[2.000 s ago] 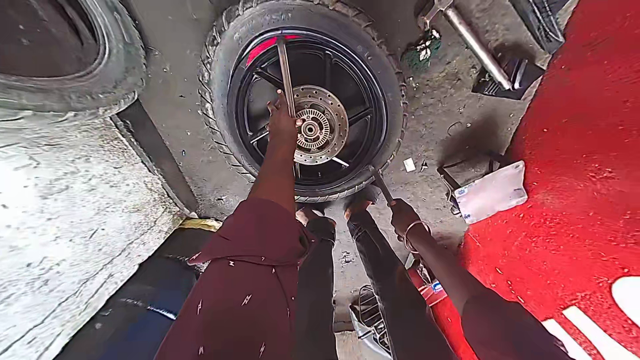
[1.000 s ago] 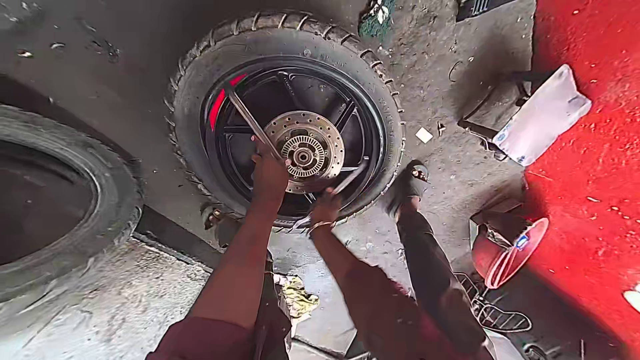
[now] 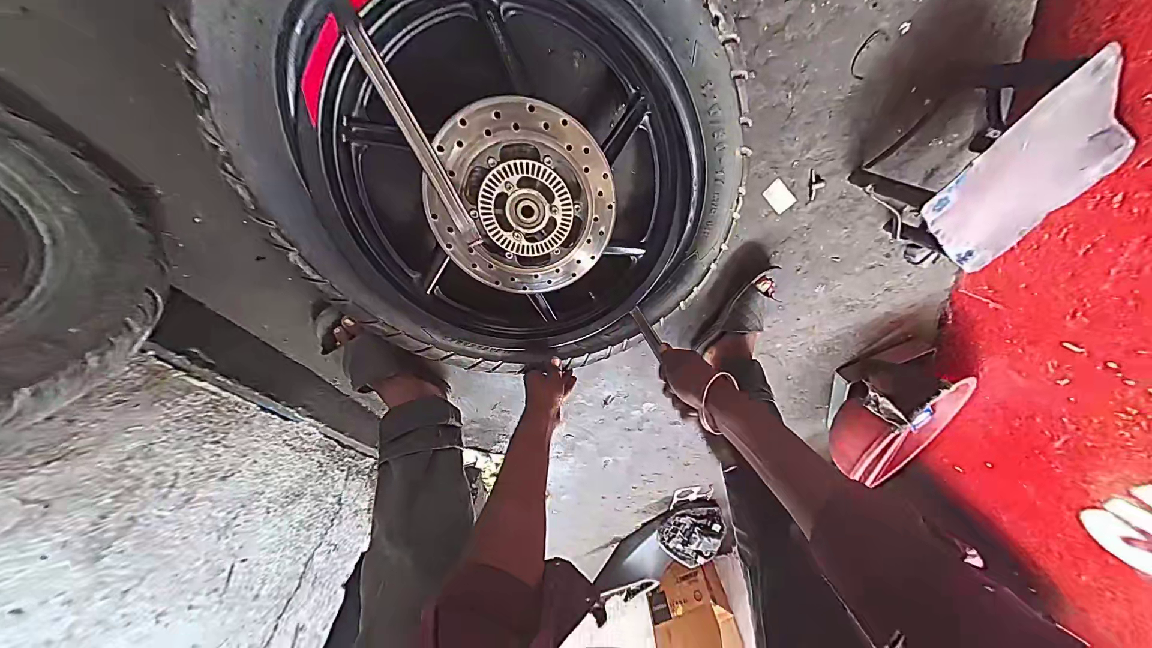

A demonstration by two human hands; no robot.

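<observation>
A motorcycle tyre (image 3: 243, 135) lies flat on the ground around a black spoked rim (image 3: 688, 171) with a drilled brake disc (image 3: 594, 171). One long metal tyre lever (image 3: 396, 108) is wedged at the rim's upper left, beside a red stripe (image 3: 321, 67), and its lower end lies over the disc; no hand is on it. My left hand (image 3: 547, 389) is at the tyre's near edge, its fingers bent; whether it grips anything is hidden. My right hand (image 3: 686, 376) holds a second metal tyre lever (image 3: 648, 331), whose tip meets the tyre's bead at the lower right of the rim.
Another tyre (image 3: 81, 261) lies at the left by a pale concrete slab (image 3: 180, 513). My sandalled feet stand close to the wheel's near edge. At the right are a pale plate on a black frame (image 3: 1035, 162) and a red container (image 3: 891, 441). A cardboard box (image 3: 693, 603) sits below.
My left hand has left the first lever and moved to the tyre's near edge. My right hand has moved from over the rim to outside the tyre. The view has come closer to the wheel.
</observation>
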